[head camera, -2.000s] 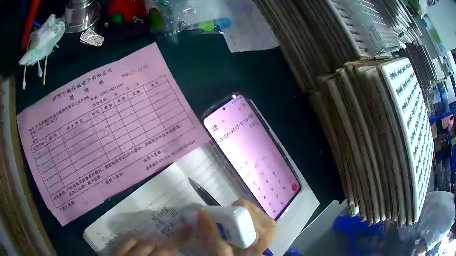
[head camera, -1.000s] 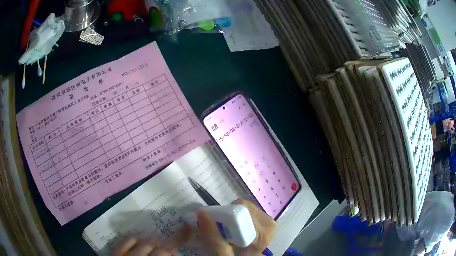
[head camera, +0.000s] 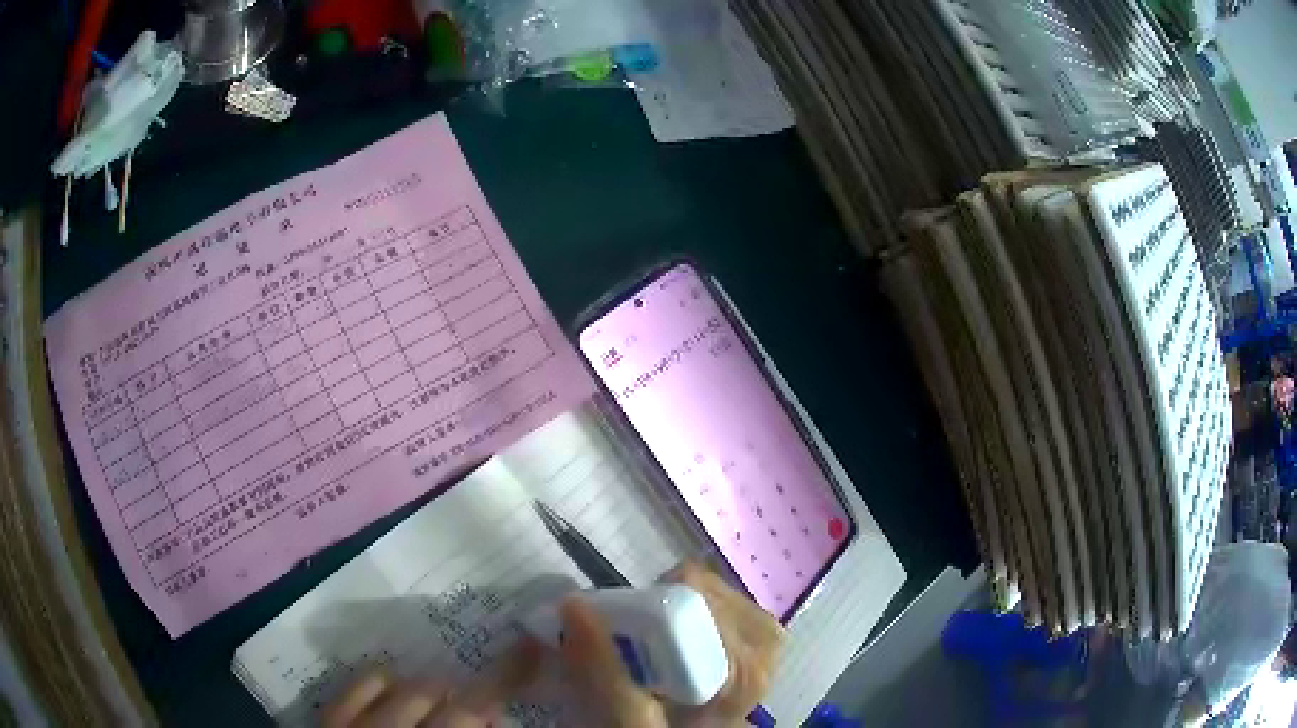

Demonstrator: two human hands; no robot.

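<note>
My right hand (head camera: 726,647) grips a white palm-sized bottle (head camera: 680,643), seemingly correction fluid, over the open ruled notebook (head camera: 413,548). Its tip is hard to make out beside the handwriting. A dark pen (head camera: 576,541) slants over the page, its lower part hidden by the hand and bottle. My left hand (head camera: 391,703) is blurred and cut off by the bottom edge; its fingertips are on the lower page. A smartphone (head camera: 726,441) with a pinkish calculator-like screen lies right of the notebook. A pink form (head camera: 306,370) overlaps the notebook's upper left edge.
Stacked parts trays (head camera: 1067,413) stand at the right, and another stack (head camera: 43,569) at the left edge. Clear plastic bags (head camera: 526,43), a silver vessel (head camera: 228,36), cotton swabs (head camera: 121,121) and a pale sheet (head camera: 711,86) lie at the back.
</note>
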